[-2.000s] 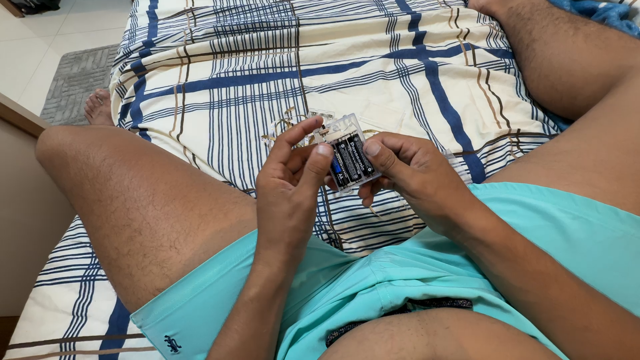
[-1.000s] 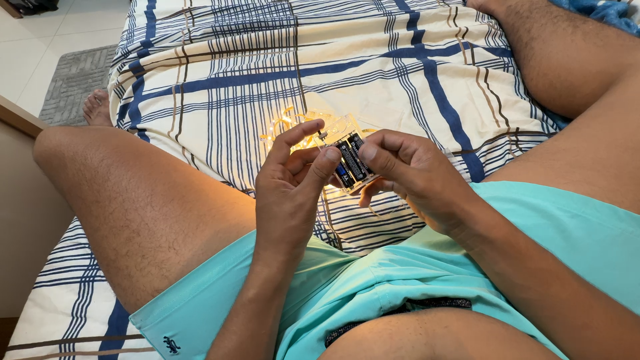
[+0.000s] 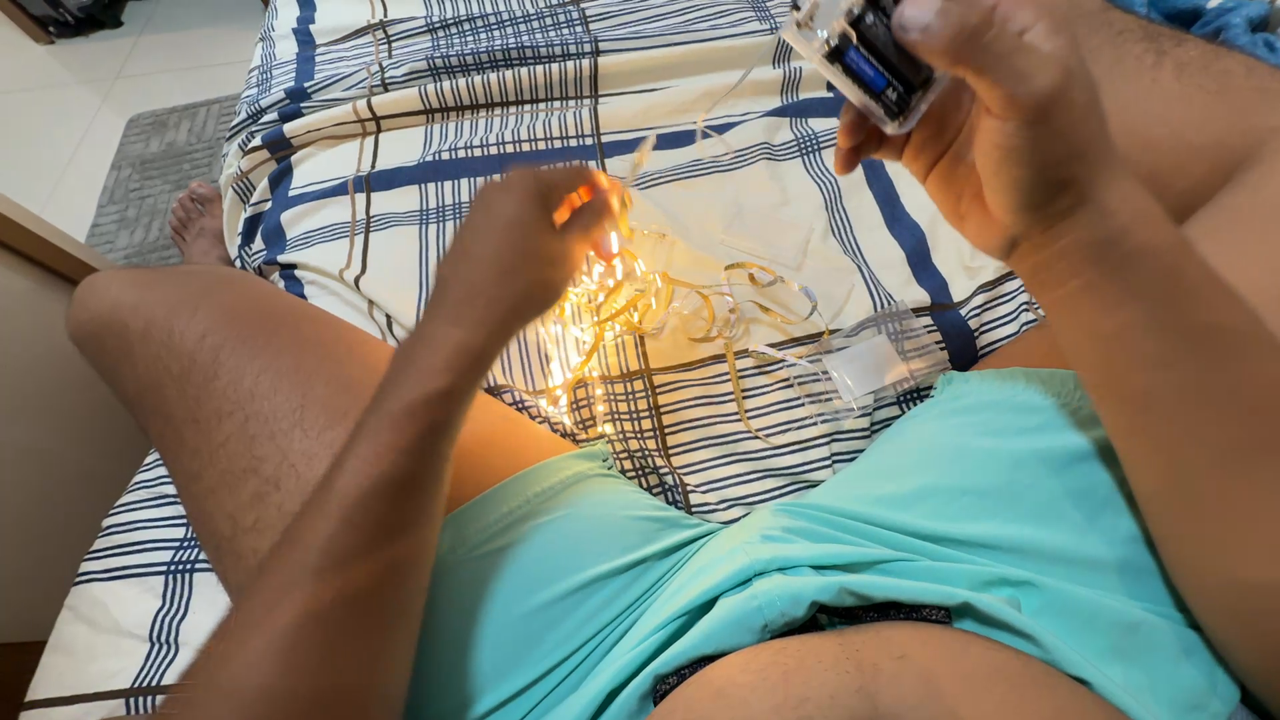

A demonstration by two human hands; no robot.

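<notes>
My right hand grips a clear plastic battery box with dark batteries in it, raised at the upper right. A thin wire runs from the box down toward the bed. My left hand, blurred, pinches part of a lit string of warm fairy lights, which hangs and lies in a tangle under the fingers. Gold ribbon curls on the sheet just right of the lights. Farther right, near the shorts, lies a clear plastic bag with a white patch.
A plaid bedsheet spreads between my bent legs. Beyond the bed's left edge are a grey mat on a tiled floor and a wooden panel. Blue fabric lies at the top right corner.
The lights, unlit two seconds ago, glow. My hands have moved apart: the right has carried the battery box up and right, while the left has let go of it and holds the lights.
</notes>
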